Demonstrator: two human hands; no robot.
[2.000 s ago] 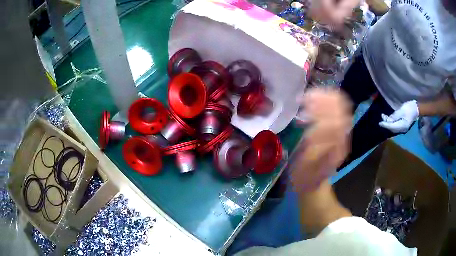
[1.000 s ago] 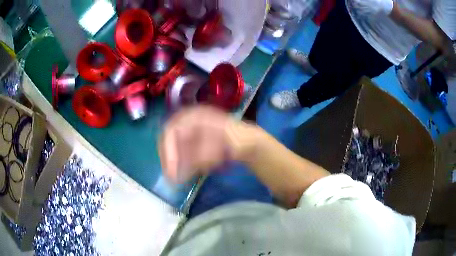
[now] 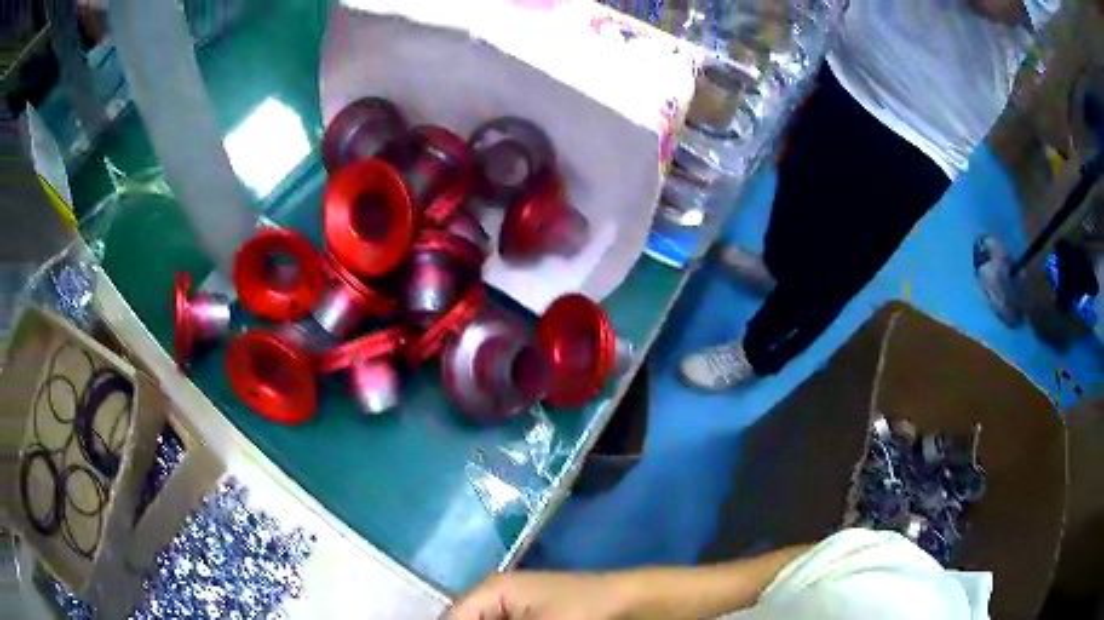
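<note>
Several red flanged housings (image 3: 369, 218) lie in a loose heap on the green surface, some facing up and some on their sides. Some plum ones (image 3: 493, 369) lie among them, and part of the heap rests on the white inside of the carton (image 3: 605, 158). My right hand (image 3: 521, 600) is at the bottom edge, below the heap, reaching in from the right; its fingers are cut off by the picture edge, so I cannot tell what it holds. My left hand is not in view.
A cardboard box of thin rings (image 3: 157, 406) stands at left beside a pile of small silver pieces (image 3: 230, 557). Clear plastic scraps (image 3: 515, 466) lie by the green edge. A deep floor carton (image 3: 1005, 412) holds dark metal pieces. A person (image 3: 872, 145) stands at upper right.
My right hand has moved from beside the carton, past the front of the heap, down to the bottom edge. The camera view has shifted. The heap looks unchanged.
</note>
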